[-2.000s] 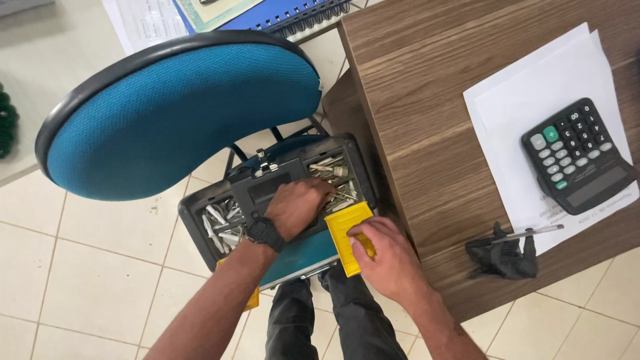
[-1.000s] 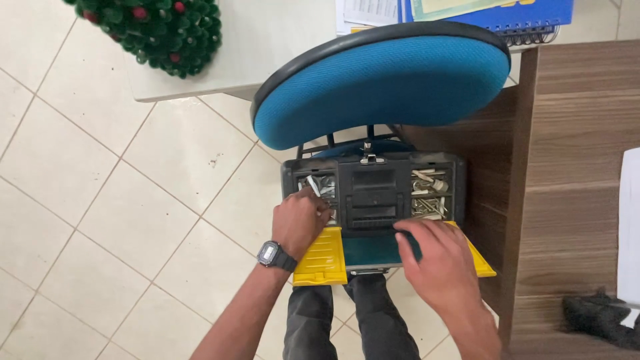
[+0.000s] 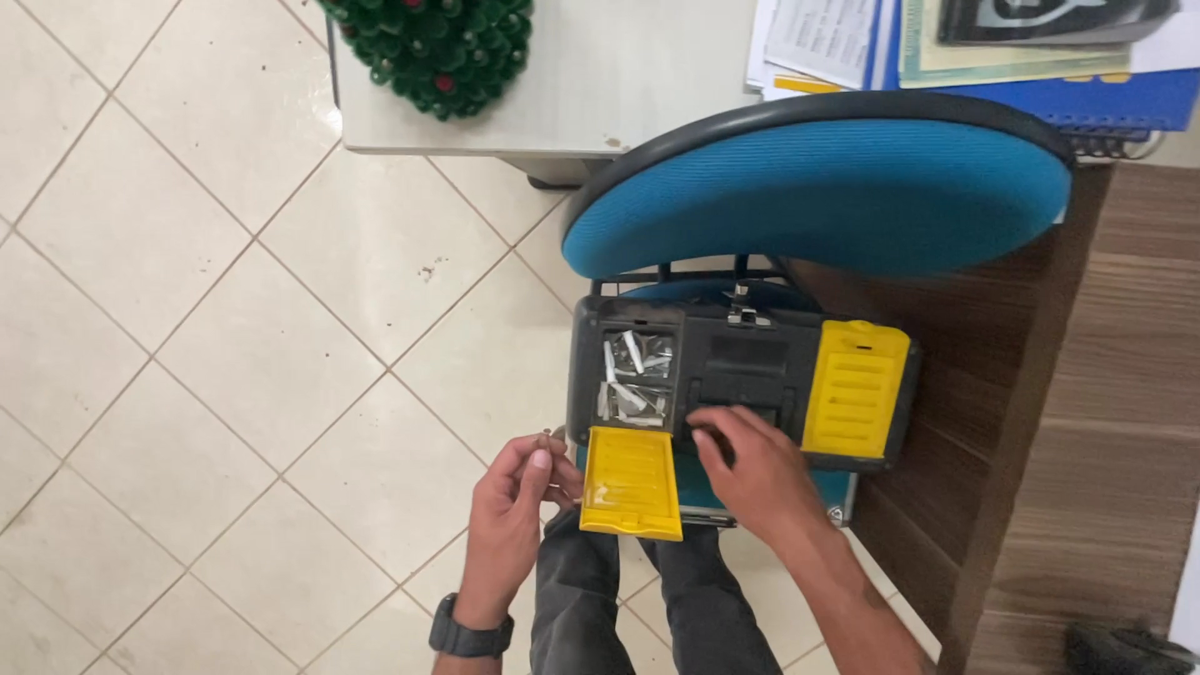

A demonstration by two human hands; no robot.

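Note:
A black toolbox (image 3: 750, 352) rests on the seat of a blue chair, its metal latch (image 3: 747, 314) at the far edge. The left yellow lid (image 3: 630, 478) is folded back towards me, baring compartments with white and metal small parts (image 3: 633, 398). Over the right compartments the other yellow lid (image 3: 855, 389) lies closed. My left hand (image 3: 525, 492), with a watch on the wrist, pinches a tiny item, too small to identify, left of the folded lid. My right hand (image 3: 759, 469) hovers by the box's near middle edge, fingers curled, nothing seen in it.
The blue chair backrest (image 3: 825, 197) rises beyond the box. A white desk (image 3: 581, 103) behind bears a green decorative tree (image 3: 441, 47), papers (image 3: 820, 42) and a blue spiral notebook (image 3: 1106, 98). A wooden desk (image 3: 1097, 375) stands at right, with a black object (image 3: 1125, 652) near the bottom.
The right yellow lid has gone from folded open to closed. My left hand has come out of the left compartments towards me and now pinches something small.

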